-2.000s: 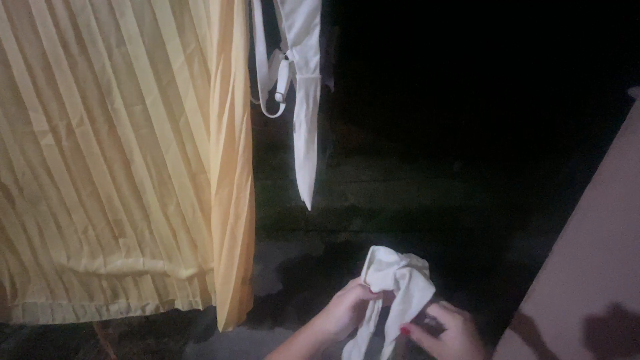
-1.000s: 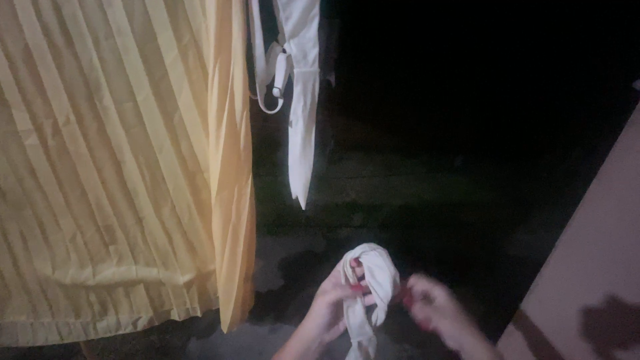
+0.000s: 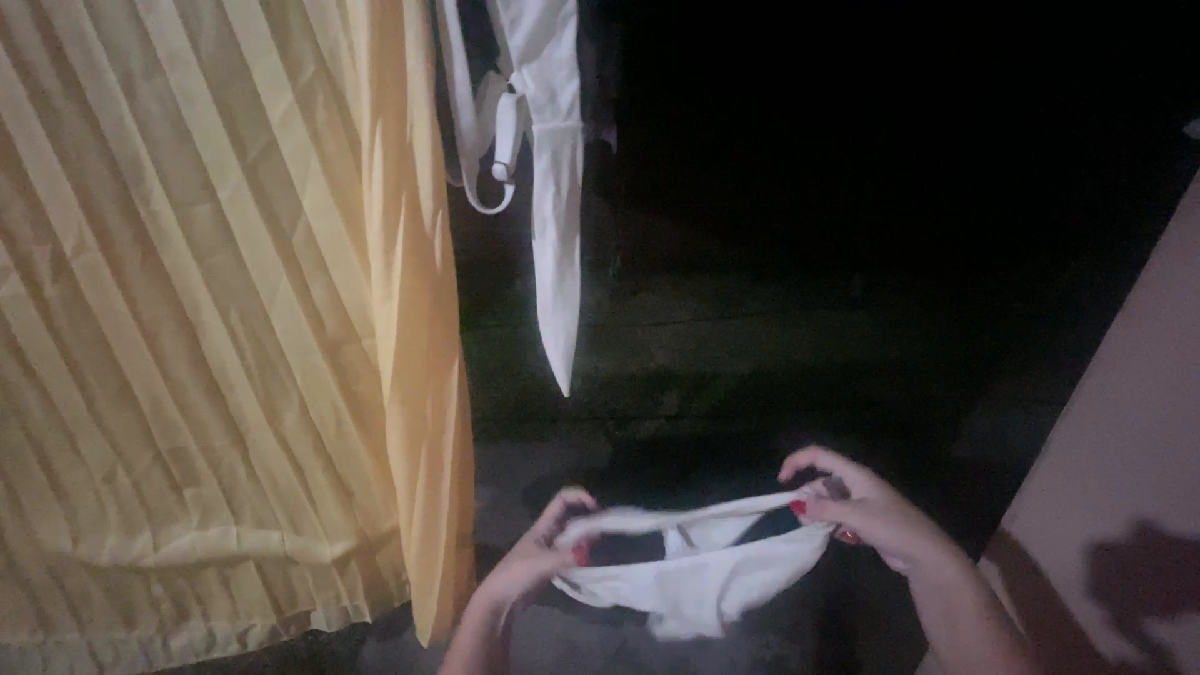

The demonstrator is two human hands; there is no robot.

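Observation:
A pair of white underpants (image 3: 694,581) is stretched sideways between my two hands, its waist opening spread. My left hand (image 3: 548,553) pinches one side of the waistband between thumb and fingers. At the other side, slightly higher, my right hand (image 3: 853,511) grips the band, with red nails showing. Above them hangs a white cloth garment piece (image 3: 560,216) with a pointed lower end, beside a thin white strap with a slider (image 3: 502,169). What these hang from is out of view.
A yellow pleated cloth (image 3: 234,328) hangs along the left side, close to my left hand. On the right stands a pale wall (image 3: 1125,422) with shadows on it. The background is dark, with dim ground below.
The underpants were bunched up between my hands and are now spread open. My hands have moved apart, the right one to the right and up.

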